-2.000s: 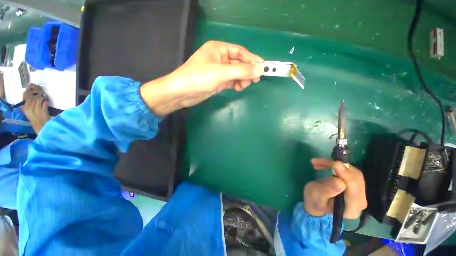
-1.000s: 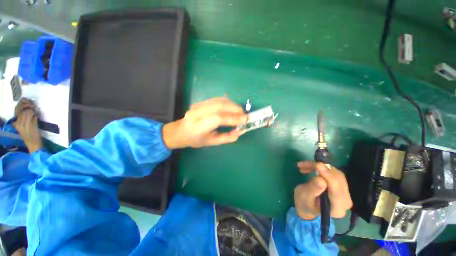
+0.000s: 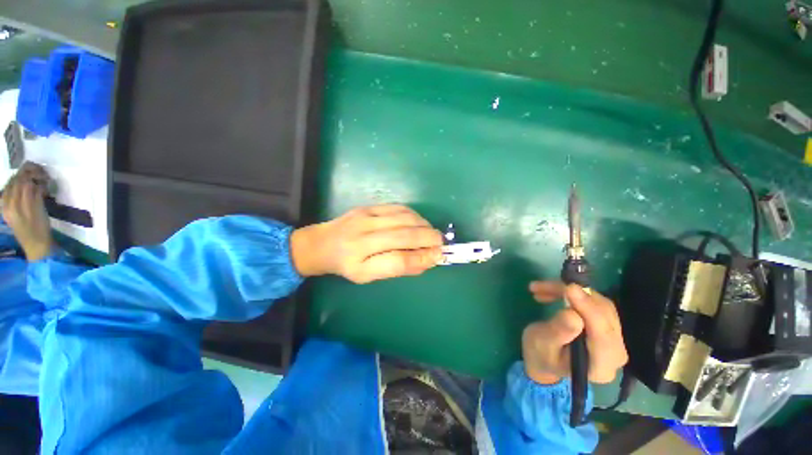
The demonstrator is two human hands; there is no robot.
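Observation:
My left hand (image 3: 378,243) holds a small silver-white electronic module (image 3: 466,252) by its left end, low over the green bench mat (image 3: 410,311). The module lies roughly level, its free end pointing right; whether it touches the mat I cannot tell. My right hand (image 3: 579,333) holds a soldering iron (image 3: 577,267) by its black handle. The iron stands nearly upright in view, its tip pointing away from me, to the right of the module and apart from it.
A black divided parts tray (image 3: 209,182) is at left, under my left sleeve. Blue bins (image 3: 85,93) and another person's hand (image 3: 27,209) are beyond. At right are a black box with tan strips (image 3: 690,324), a small tray of dark bits (image 3: 715,391), a black cable (image 3: 712,133) and modules (image 3: 715,73).
My left hand has brought the module down toward me, and the module has turned from a hanging-flap view to nearly level. My right hand with the iron has shifted slightly left in view.

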